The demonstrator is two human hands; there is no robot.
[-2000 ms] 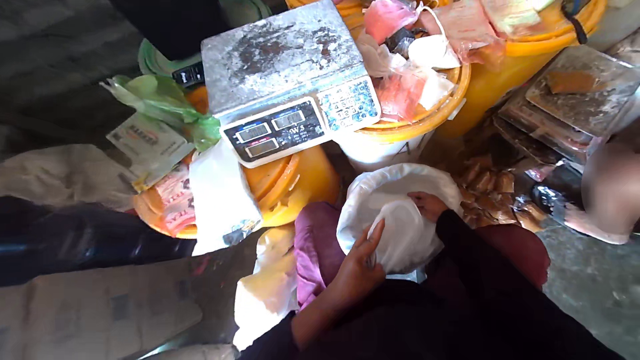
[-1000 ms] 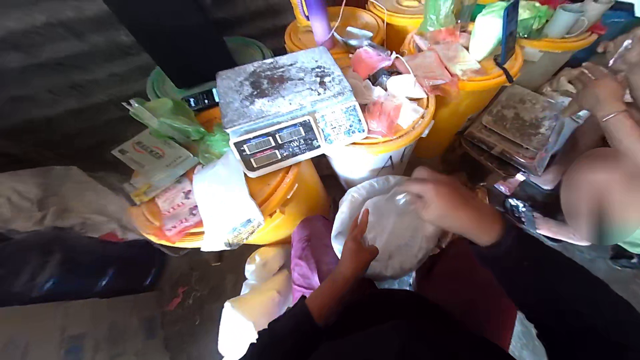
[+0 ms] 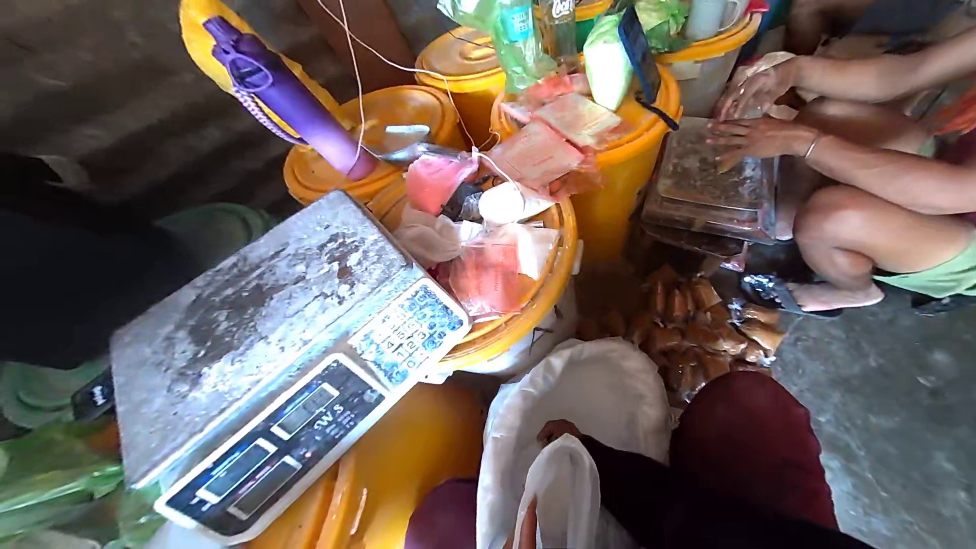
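Observation:
Between my knees stands a container lined with a white sack (image 3: 610,366), its mouth wide and round. My right hand (image 3: 558,431) reaches down inside it; most of the hand is hidden behind a small white bag (image 3: 563,473), so its grip cannot be told. Only a finger or so of my left hand (image 3: 528,526) shows at the bottom edge, against the small bag's opening. To the left, a digital scale (image 3: 267,328) with a stained metal plate rests on a yellow bucket lid (image 3: 335,496).
A yellow-rimmed bucket (image 3: 568,252) holds plastic packets (image 3: 488,274). Behind it are more yellow buckets and a purple bottle (image 3: 290,99). Small brown packets (image 3: 694,328) lie on the floor. At right, another person's hands (image 3: 762,137) are over a second scale (image 3: 713,179).
My right hand has gone from above the lined container down into it. A small white bag stands open by my hands. The view has swung a lot and moved nearer the scale.

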